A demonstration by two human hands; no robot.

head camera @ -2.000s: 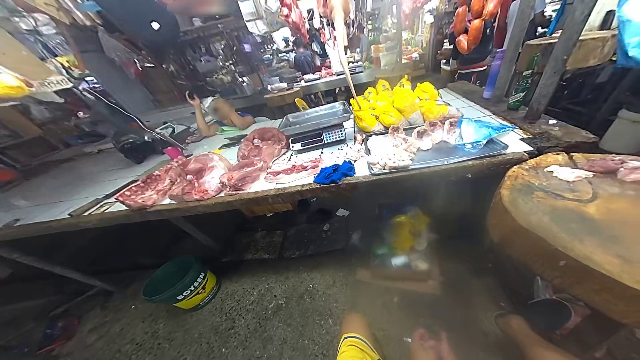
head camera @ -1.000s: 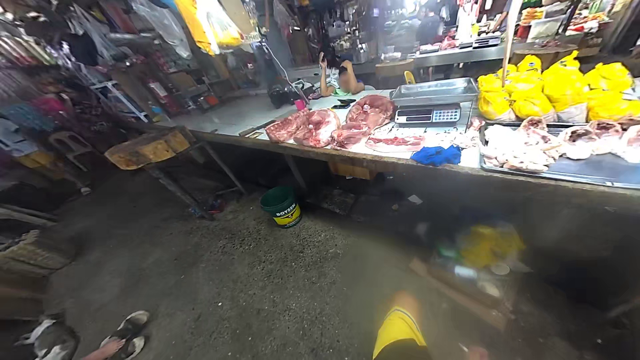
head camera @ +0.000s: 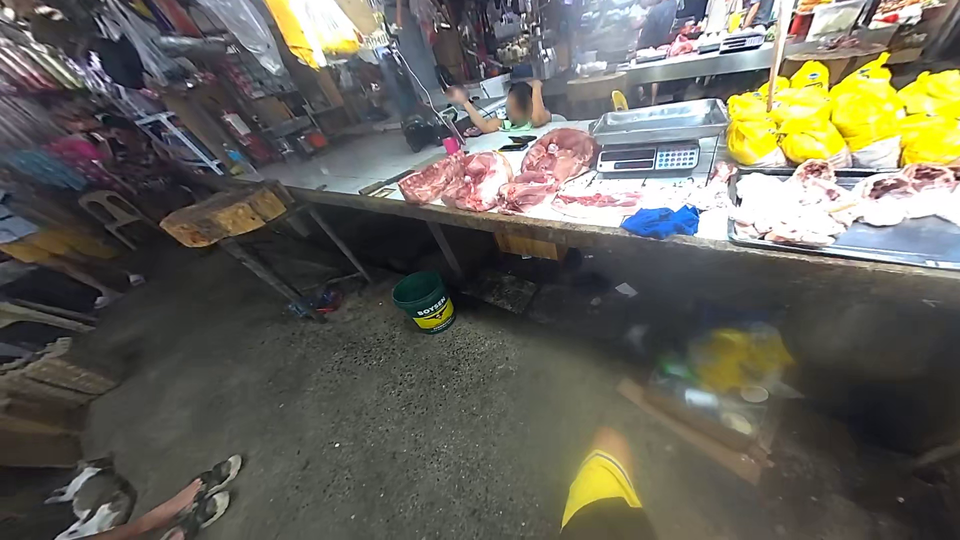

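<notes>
Neither my left hand nor my right hand shows in the head view; only my knee and yellow shorts (head camera: 600, 484) appear at the bottom. Across the middle runs a tiled counter (head camera: 330, 161). Large cuts of raw meat (head camera: 480, 180) lie on it, left of a digital scale (head camera: 649, 157) with a metal pan (head camera: 660, 121). A blue cloth (head camera: 661, 222) rests by the front edge below the scale. To the right, pale meat pieces (head camera: 795, 206) lie on a metal tray (head camera: 885, 244), with full yellow plastic bags (head camera: 866, 105) behind it.
A green paint bucket (head camera: 424, 301) stands on the floor before the counter. A thick wooden block on legs (head camera: 225, 214) adjoins the counter at left. A person (head camera: 517, 106) is behind the counter. Lower left are a cat (head camera: 97, 495) and another person's sandalled feet (head camera: 210, 491). A box (head camera: 697, 427) sits lower right.
The view has swung left since the oldest frame, so the round chopping block at right has left it. The person behind the counter has arms raised, unlike two seconds ago.
</notes>
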